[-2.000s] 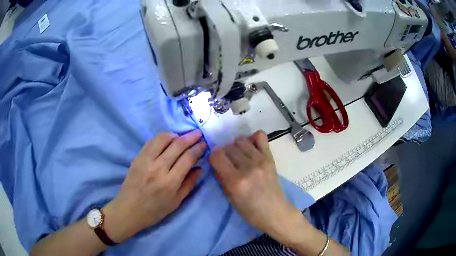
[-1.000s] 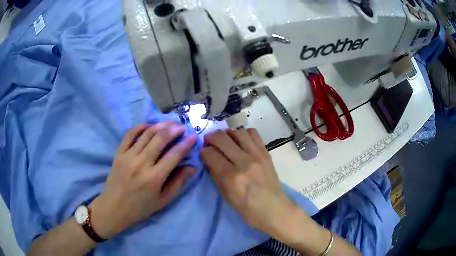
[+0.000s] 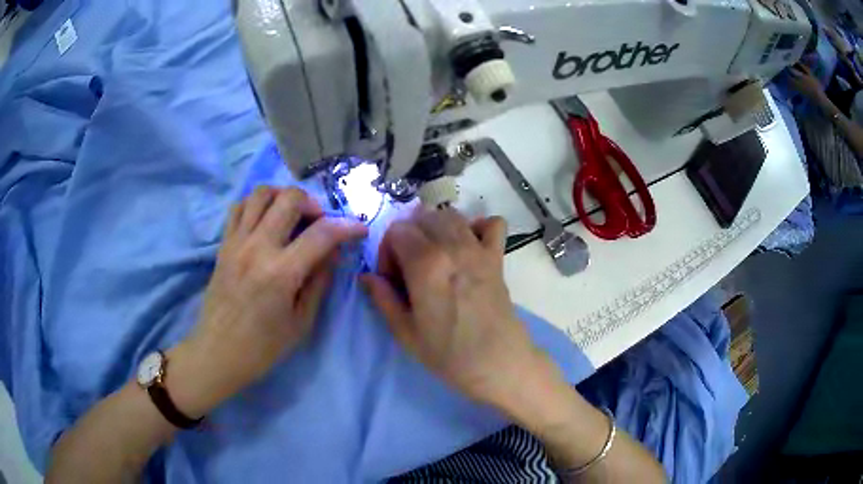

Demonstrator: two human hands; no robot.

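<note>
A light blue garment piece covers the left of the table and drapes down in front; a small white label shows at its far upper left. My left hand lies on the cloth left of the seam edge, fingertips just below the lit presser foot. My right hand is right of the edge, its thumb and curled fingers pinching the fabric edge below the needle area. The needle tip is hidden by glare. The white sewing machine marked "brother" stands over the cloth.
Red-handled shears lie below the machine arm. A bent metal attachment is right of the needle. A dark phone and a ruler strip are at the right. Blue cloth hangs below the table. Another person's arm shows far right.
My left hand has moved up and slightly left, its fingers more bent. My right hand has turned, and its thumb now pinches the fabric edge. The view has shifted slightly.
</note>
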